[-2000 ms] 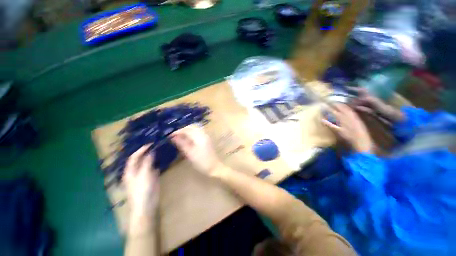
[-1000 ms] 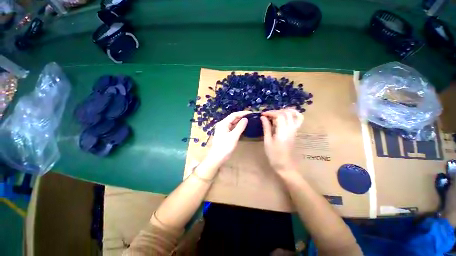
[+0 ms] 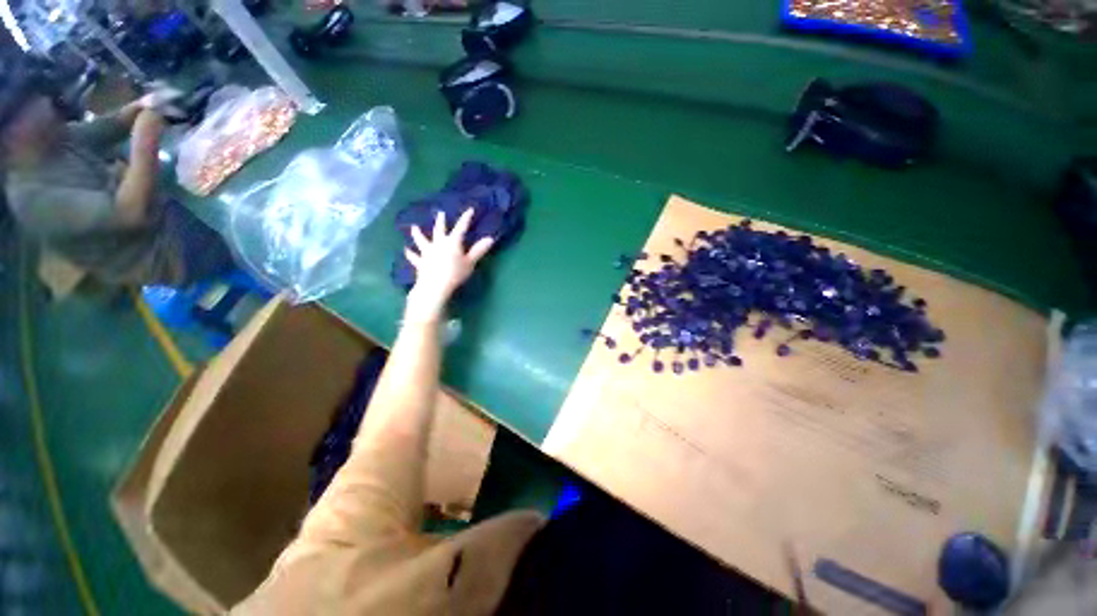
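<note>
My left hand (image 3: 442,259) is over the near side of a pile of dark oval covers (image 3: 496,199) on the green surface, fingers spread. It holds nothing that I can see; whether it touches the pile is unclear. A heap of small dark button-like parts (image 3: 770,289) lies on the cardboard sheet (image 3: 746,445). One dark oval cover (image 3: 972,569) lies at the cardboard's lower right. My right hand cannot be made out; a thin brownish sliver at the bottom edge is too blurred to name.
A crumpled clear bag (image 3: 301,223) and a bag of copper-coloured parts (image 3: 241,135) lie left of the pile. An open carton (image 3: 241,445) with dark parts stands below. Black fan assemblies (image 3: 869,120) and a blue tray (image 3: 878,22) are farther back. Another person (image 3: 90,181) is at far left.
The view has swung left. My left hand has left the cover held at the heap and moved left to the cover pile. My right hand has dropped out of clear view.
</note>
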